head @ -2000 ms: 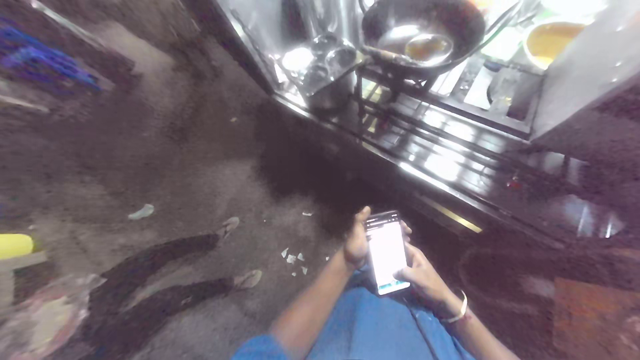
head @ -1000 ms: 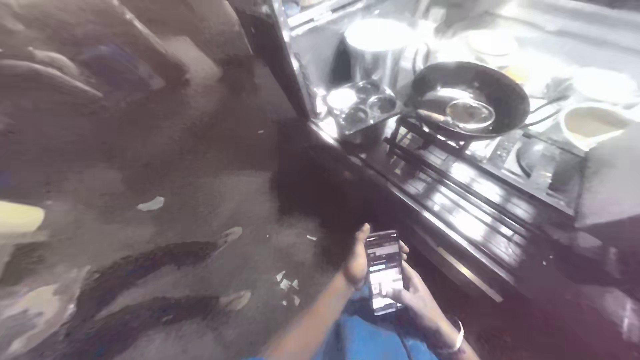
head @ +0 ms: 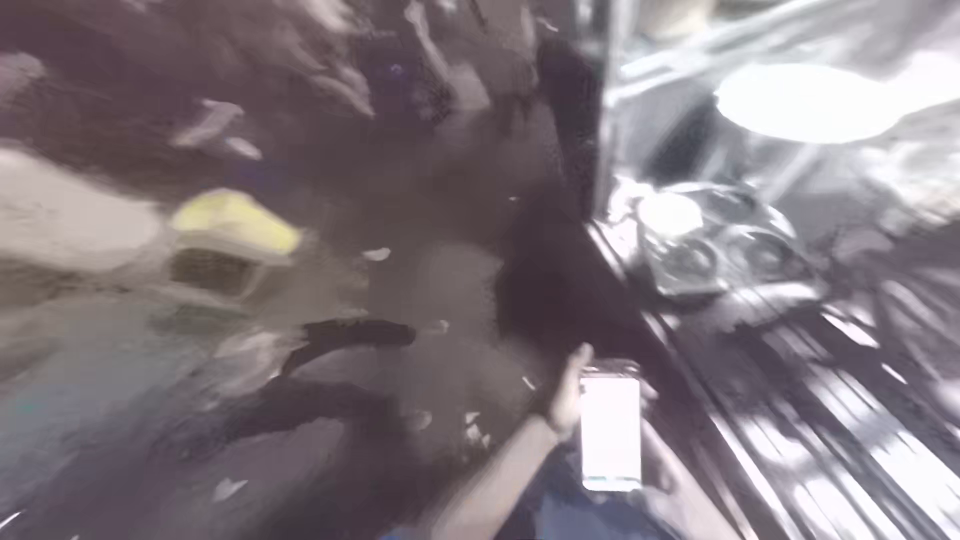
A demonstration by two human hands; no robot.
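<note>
A smartphone (head: 611, 431) with a bright, washed-out screen is upright in front of my body, low and right of the middle. My left hand (head: 568, 397) grips its left edge, with the thumb up along the side. On the phone's right side is my right hand (head: 660, 457), blurred; fingertips show at the upper right edge, and its exact hold cannot be told. Right of the phone runs a shiny metal stove front. A metal container with several round cups (head: 720, 247) stands at the corner of the metal counter.
The counter's front rail (head: 697, 382) runs diagonally at the right. Another person's dark-clad leg (head: 345, 337) reaches in from the left over the floor. A yellow object (head: 232, 217) is at the left. White scraps (head: 474, 431) lie on the floor.
The view has swung to the left, so the wok is no longer clearly seen. The phone's screen has turned from partly dark to bright white. Both hands stay at the phone.
</note>
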